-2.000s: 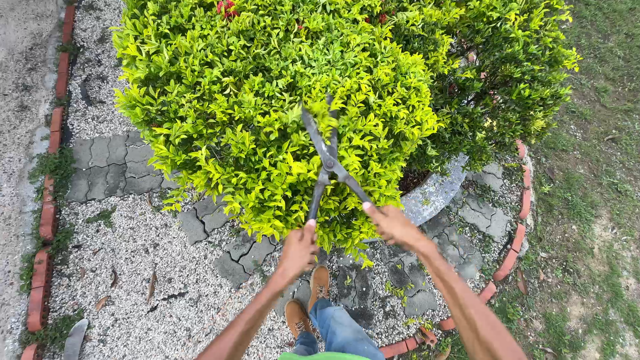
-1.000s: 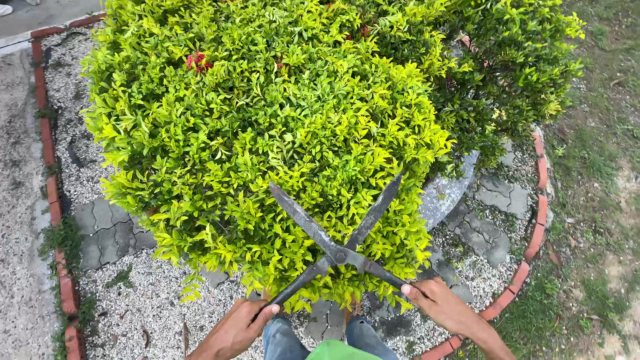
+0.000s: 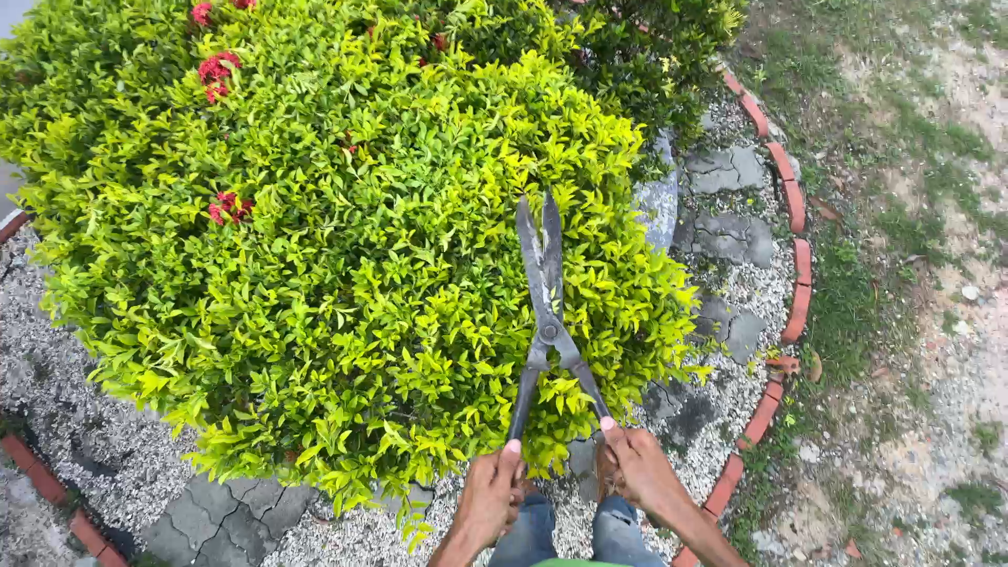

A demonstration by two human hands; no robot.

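A pair of hedge shears (image 3: 549, 331) lies over the right part of a leafy yellow-green shrub (image 3: 339, 260), its worn metal blades nearly together and pointing away from me. My left hand (image 3: 492, 492) is closed around the left handle, and my right hand (image 3: 642, 465) grips the right one. Small leaves cling near the pivot. Red flower clusters (image 3: 217, 72) show among the foliage at the upper left.
Grey pavers (image 3: 724, 238) and pale gravel (image 3: 740, 394) surround the shrub. A curved red brick edging (image 3: 797, 291) separates them from patchy grass (image 3: 850, 315). A grey curved rim (image 3: 657, 197) shows beside the shrub. My jeans-clad legs (image 3: 528, 531) are below.
The blades, spread wide a second ago, are now nearly together, and my hands have drawn closer to each other. The view has shifted over the shrub.
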